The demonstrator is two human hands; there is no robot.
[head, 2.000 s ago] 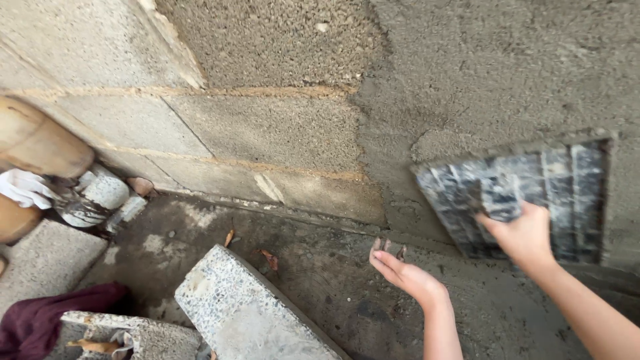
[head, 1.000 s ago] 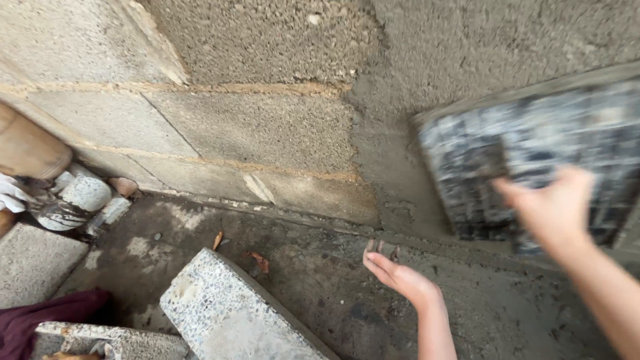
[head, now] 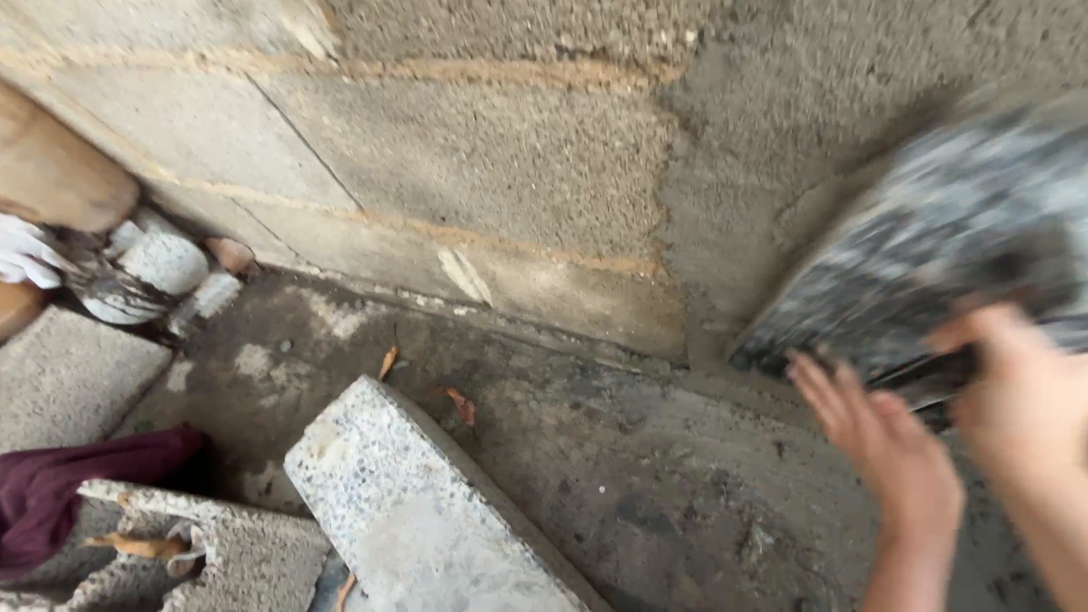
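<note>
At the right, my right hand (head: 1003, 374) grips the handle of a large plastering float (head: 926, 229), its ribbed back dark and smeared with grey mortar. The float lies tilted against the wet mortar coat (head: 748, 161) on the block wall; motion blurs both float and hand. My left hand (head: 884, 450) is just left of the right one, fingers extended at the float's lower edge; whether they touch it is unclear. Left of the mortar's ragged edge, bare concrete blocks (head: 510, 161) with tan joints show.
A pale speckled concrete slab (head: 425, 510) lies on the stained floor (head: 646, 493). At the left are a broken hollow block (head: 255, 544), a maroon cloth (head: 102, 467), another block (head: 68, 382), a white glove (head: 25, 251), a brown container (head: 59, 161) and rubble. Dry leaves (head: 463, 406) lie near the wall.
The float, earlier held more level, is now turned more steeply. My left hand, apart from it before, has moved right to its lower edge. The right hand keeps its grip.
</note>
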